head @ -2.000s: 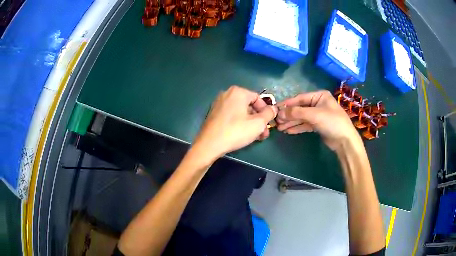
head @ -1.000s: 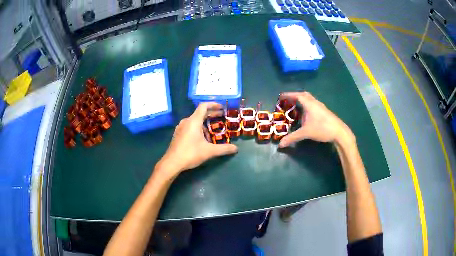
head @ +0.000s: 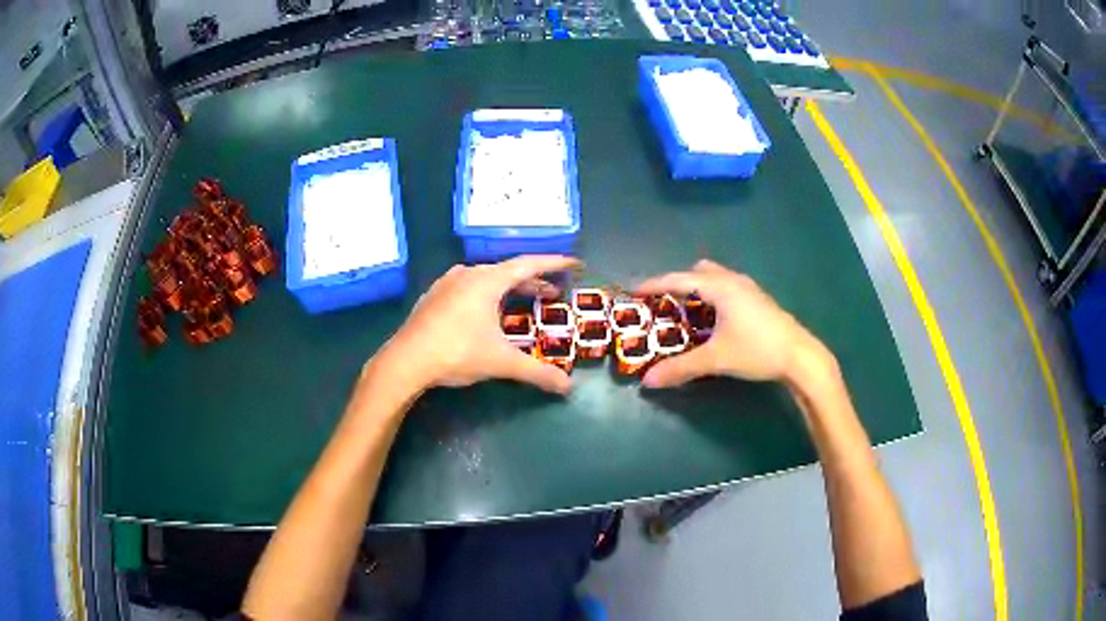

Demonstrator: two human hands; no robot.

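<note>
A group of orange-brown copper coil pairs (head: 592, 330) stands close together on the green bench, several with white square outlines on their upper faces. My left hand (head: 467, 325) is bare and curls around the left end of the group, fingers behind and thumb in front. My right hand (head: 740, 328) is bare and curls around the right end in the same way. The outer coils are partly hidden by my fingers. A small gap shows between the left and right coils at the front.
A blue bin with white parts (head: 348, 291) stands left, another (head: 518, 240) behind my hands, a third (head: 718, 163) at the far right. A heap of bare copper coils (head: 206, 267) lies at the bench's left. Trays of parts (head: 728, 27) stand beyond the far edge.
Since the previous frame, both hands have closed inward around the coils. The group sits more compactly and nearer the bench's front edge. In the oldest frame, the hands held a single piece instead.
</note>
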